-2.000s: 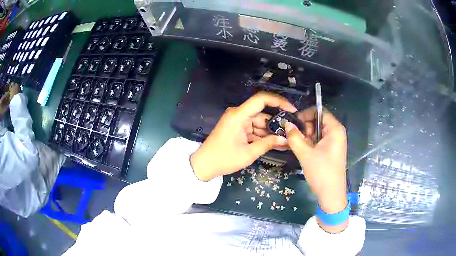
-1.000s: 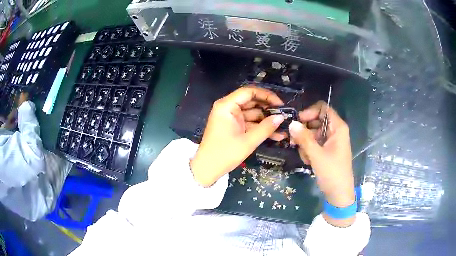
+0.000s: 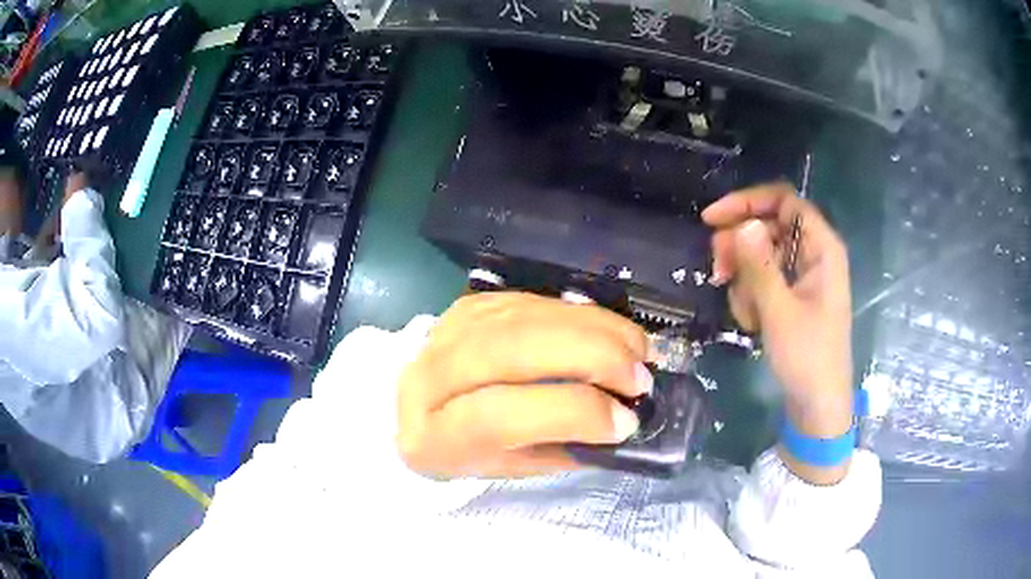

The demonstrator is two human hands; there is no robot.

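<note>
My left hand is low in front of my body, its fingertips on a dark, glossy black housing with a round dark area. My right hand, with a blue wristband, is raised at the right of the black press base, fingers curled around thin tweezers seen nearly edge-on. The two hands are apart. The pile of small metal parts is mostly hidden behind my left hand and the housing.
A black blister tray holding housings lies left of the base, with another tray of pale rectangles beyond. A fixture sits on the base under the clear guard. A clear tray is at right. Another person's sleeve shows at left.
My hands have separated. My left hand has moved down towards my body with the black housing. My right hand has shifted slightly right, away from the housing. The view has shifted.
</note>
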